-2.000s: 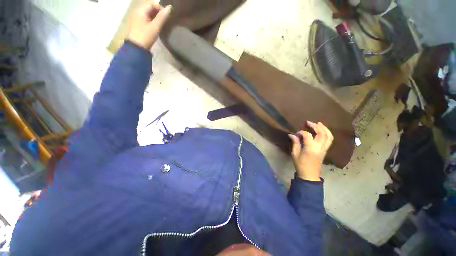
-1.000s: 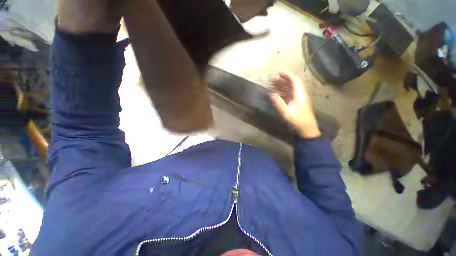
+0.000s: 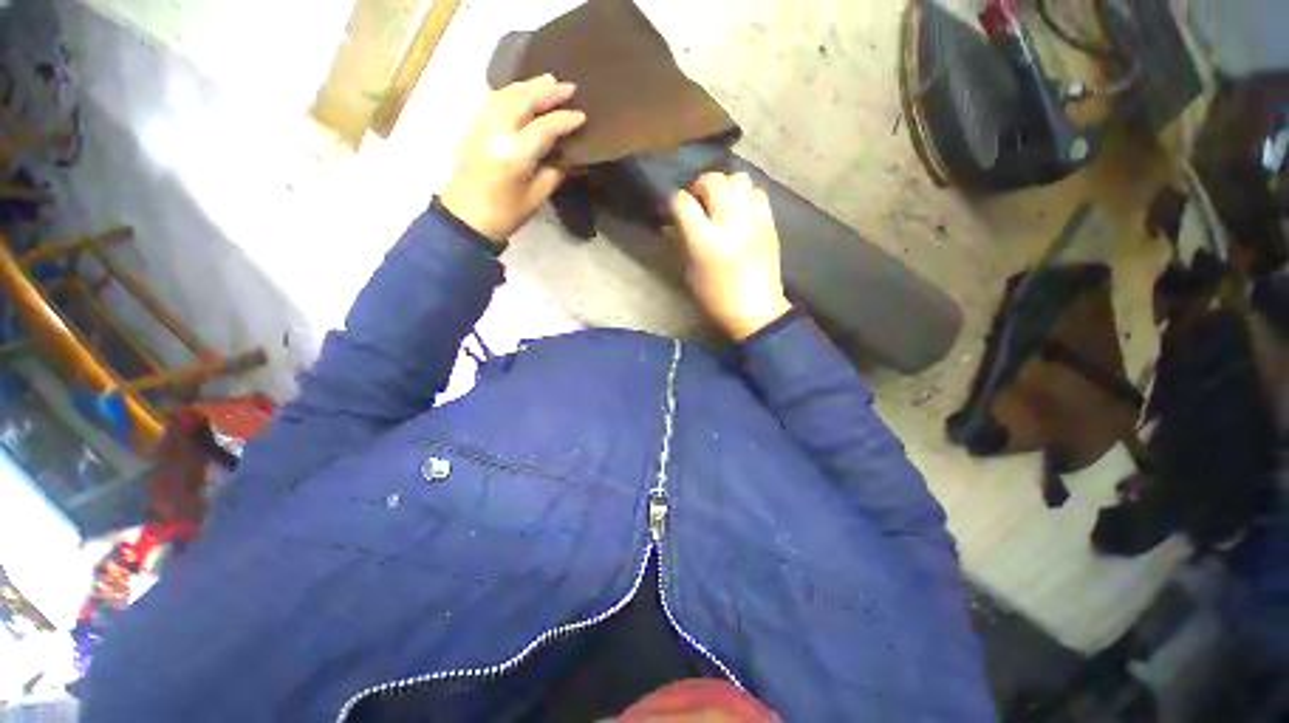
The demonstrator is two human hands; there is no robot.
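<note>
A brown panel [image 3: 615, 85] with a black edge is draped over the left part of a long dark-grey padded board [image 3: 869, 276], which lies slantwise on the table. My left hand [image 3: 516, 156] pinches the panel's lower left edge. My right hand [image 3: 735, 252] is at the black lower edge on top of the board, fingers bent and closed on dark material there; the fingertips are partly hidden. A small black piece hangs below the panel between the hands. The panel's underside is hidden.
An iron [image 3: 975, 106] with a red handle stands at the upper right, its hose behind it. Brown and black pieces [image 3: 1060, 353] lie at the right, with a darker pile beyond. Yellowish wooden strips [image 3: 382, 71] lie at the upper left.
The large brown panel has left the board, and a brown piece now lies at the right by the pile. Another panel is now over the board's left part, with both hands at it.
</note>
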